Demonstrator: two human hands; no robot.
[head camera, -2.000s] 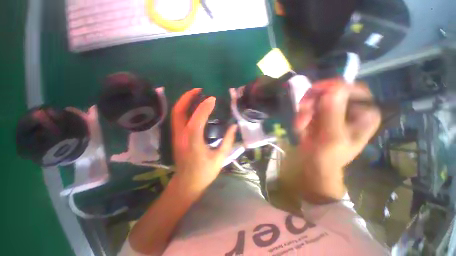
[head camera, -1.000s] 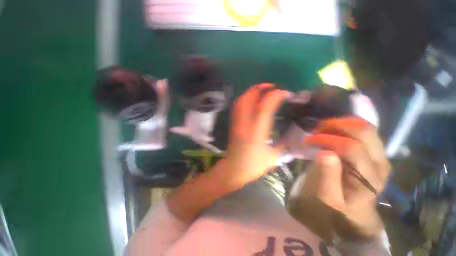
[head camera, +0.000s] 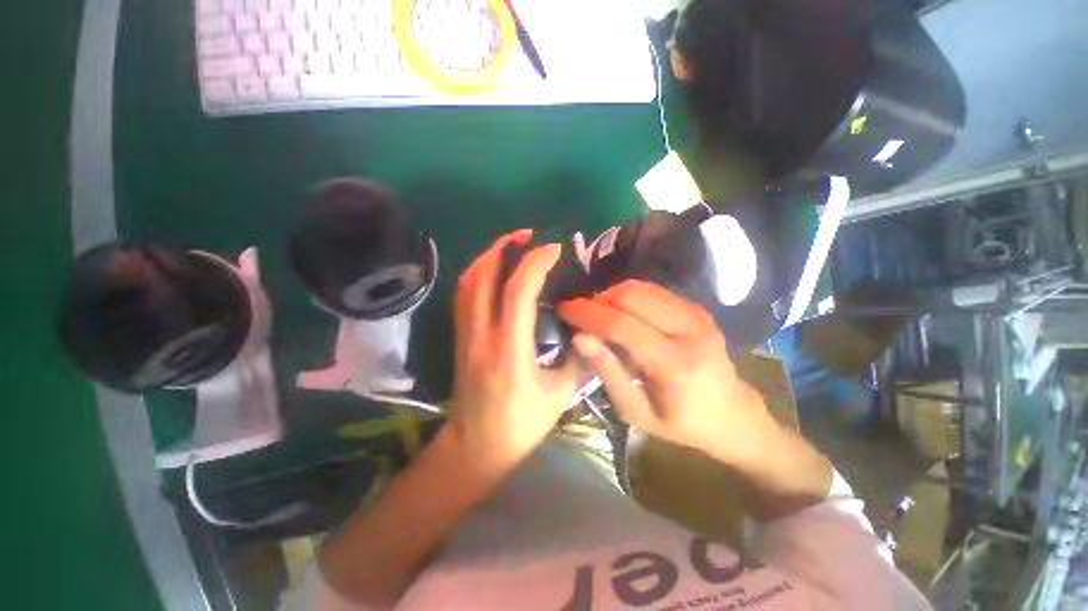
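Several security cameras with black heads and white stands stand in a row on the green mat. One camera (head camera: 155, 316) is at the far left and another camera (head camera: 364, 251) is right of it. My left hand (head camera: 507, 346) grips a third camera (head camera: 550, 338) around its head, covering most of it. My right hand (head camera: 656, 358) is at the front of that same camera, fingers bunched together at its lens side. Whether a tool is in my right fingers cannot be seen. A fourth camera (head camera: 656, 248) is behind my right hand, partly hidden.
A keyboard (head camera: 310, 54) with a yellow tape roll (head camera: 412, 60) and a pen (head camera: 527, 42) lies at the back. A yellow note (head camera: 669, 185) and a white mouse (head camera: 728, 259) are at the right. A black bag (head camera: 787, 90) is at the rear right. White leads hang at the bench edge.
My right hand has come left from beside the fourth camera to the front of the camera in my left hand. The view swung over the row and back. My left hand stays around its camera.
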